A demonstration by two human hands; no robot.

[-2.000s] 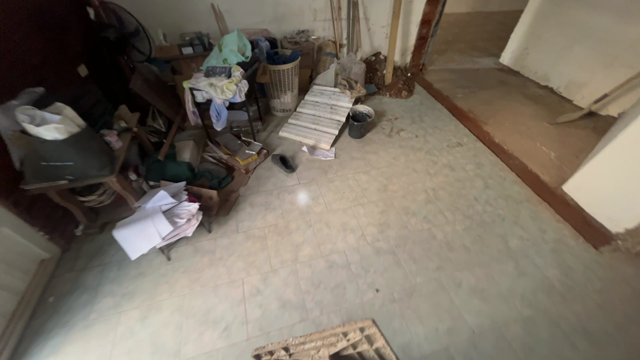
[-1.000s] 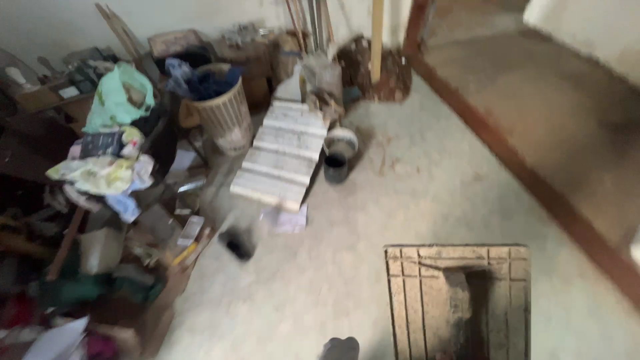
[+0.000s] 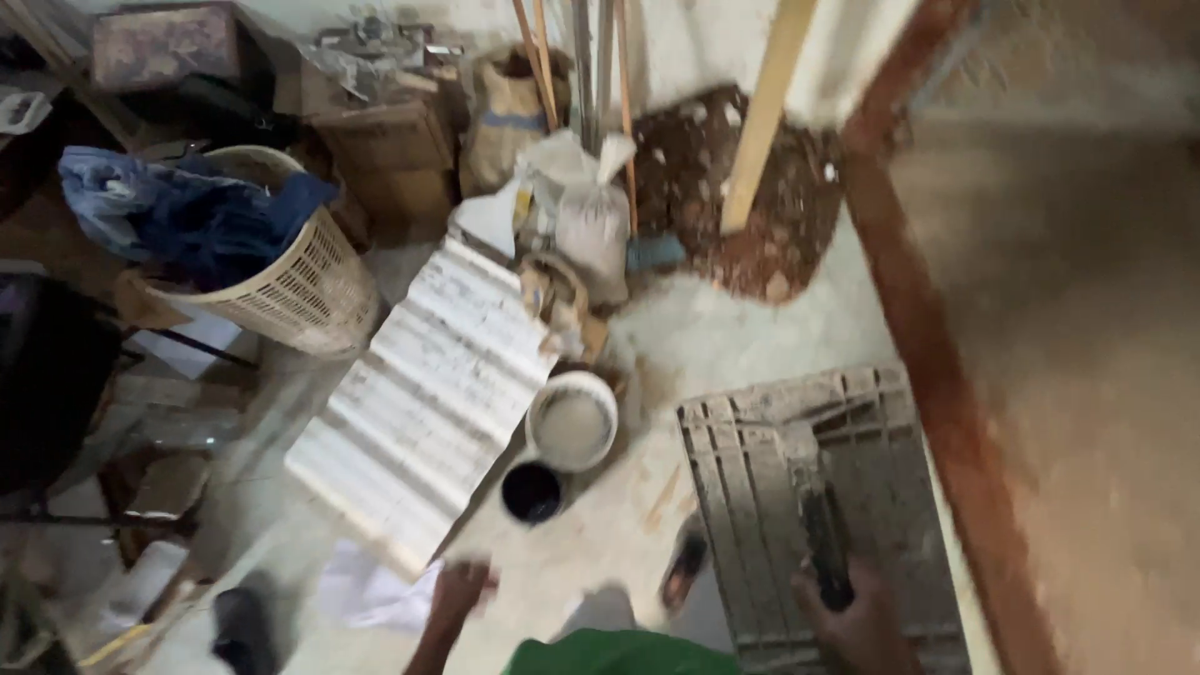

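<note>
A ribbed, mortar-stained plastering hawk (image 3: 750,506) is at the lower right, its underside and black handle facing me. My right hand (image 3: 858,609) grips the end of that handle. Nothing shows in my left hand (image 3: 469,586), which hangs over the floor near the lower end of a corrugated white sheet (image 3: 431,375); its fingers are blurred. A crumpled white paper (image 3: 370,591) lies behind that wrist. Farther forward stand a white bucket (image 3: 574,422) with pale greyish contents and a small black bucket (image 3: 532,492), side by side at the sheet's right edge.
A slatted laundry basket (image 3: 309,291) holds blue clothes. Cardboard boxes (image 3: 384,141), a tied sack (image 3: 592,230) and poles stand along the wall. A wooden plank (image 3: 769,112) leans over a soil heap (image 3: 778,253). A reddish-brown sill (image 3: 928,366) runs down the right; a dark shoe (image 3: 244,628) lies lower left.
The view has moved much closer to the sheet, buckets and basket. My two hands have come into view, the right one holding the hawk, which shows without a visible hand in the earlier frames.
</note>
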